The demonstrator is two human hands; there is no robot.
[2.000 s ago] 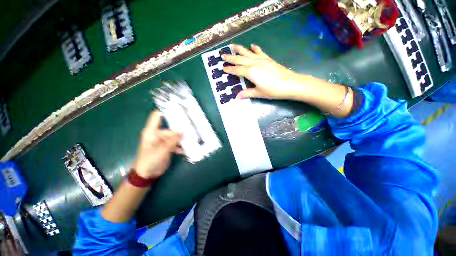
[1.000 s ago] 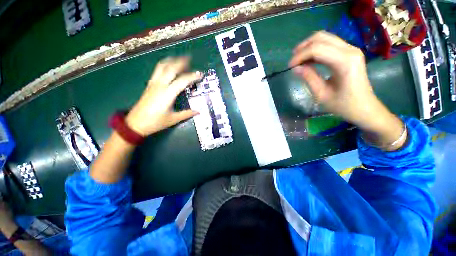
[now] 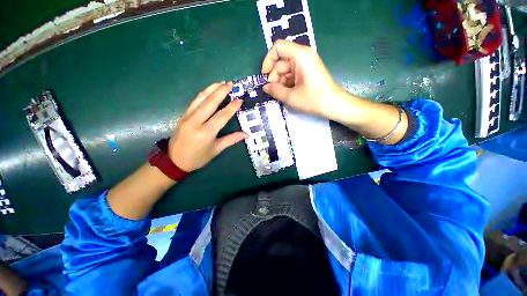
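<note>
A phone mid-frame (image 3: pixel 270 151) lies on the dark green bench in front of me, speckled board end away from me. A black sticker (image 3: pixel 254 99) lies across it just below the board end. My left hand (image 3: pixel 203 130) rests at the frame's left side, fingertips on its upper left edge. My right hand (image 3: pixel 300 78) is at the upper right corner, thumb and index finger pinched at the sticker's right side; the pinch partly hides it. The backing sheet (image 3: pixel 312 144) lies right of the frame, partly under my right hand, with black shapes at its far end.
Another mid-frame (image 3: pixel 60 144) lies at the left. A red bin (image 3: pixel 496 36) with tan scraps stands at the upper right, beside spare sticker sheets (image 3: pixel 490 95) and narrow metallic parts (image 3: pixel 517 87). The conveyor's worn edge (image 3: pixel 69 22) runs along the upper left. Part of another person's arm shows lower left.
My right hand has brought the black sticker from beside the sheet onto the frame. My left hand has moved down to the frame's edge. The view has shifted, so the conveyor's frames no longer show.
</note>
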